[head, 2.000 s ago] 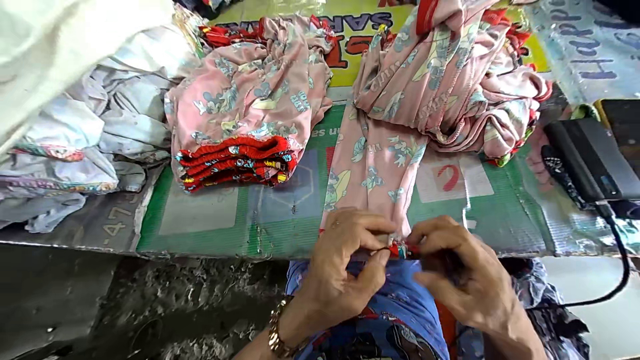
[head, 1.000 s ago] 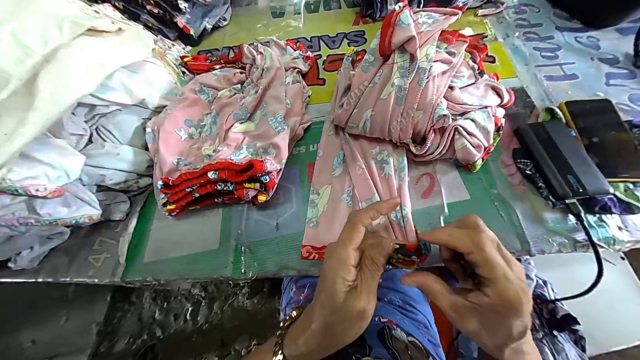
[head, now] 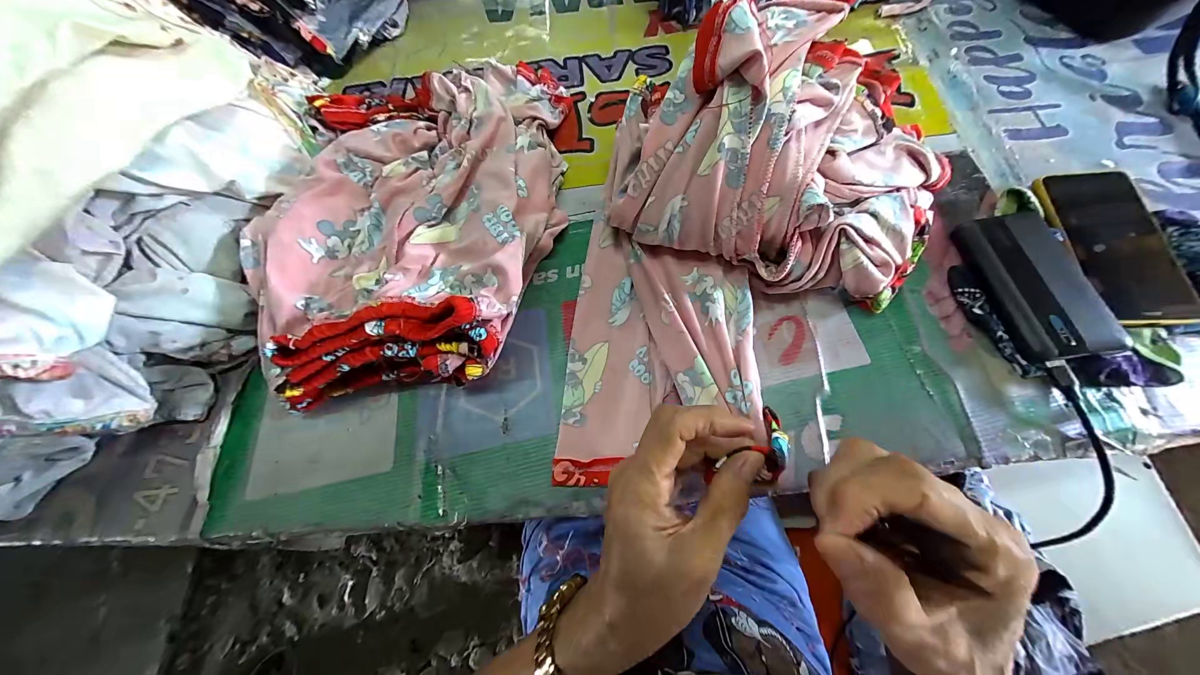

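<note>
My left hand, with a gold-coloured bracelet at the wrist, pinches the red-trimmed end of a pink printed garment leg at the table's front edge. To its right, my right hand is curled, thumb near the bent forefinger; whether something thin is between them cannot be told. A whitish strand lies or hangs just above its fingertips. The garment leg runs up to a bunched pile of pink printed garments. A stack of pink garments with red cuffs lies to the left.
Pale grey and white cloth is heaped at the left. On the right, a black power bank with a cable rests beside a phone. Printed plastic sheeting covers the table. Dark cloth lies at the back left.
My right hand has moved right, away from the garment end and my left hand. My left hand keeps hold of the end. A flat red-edged part of the garment now shows beside it.
</note>
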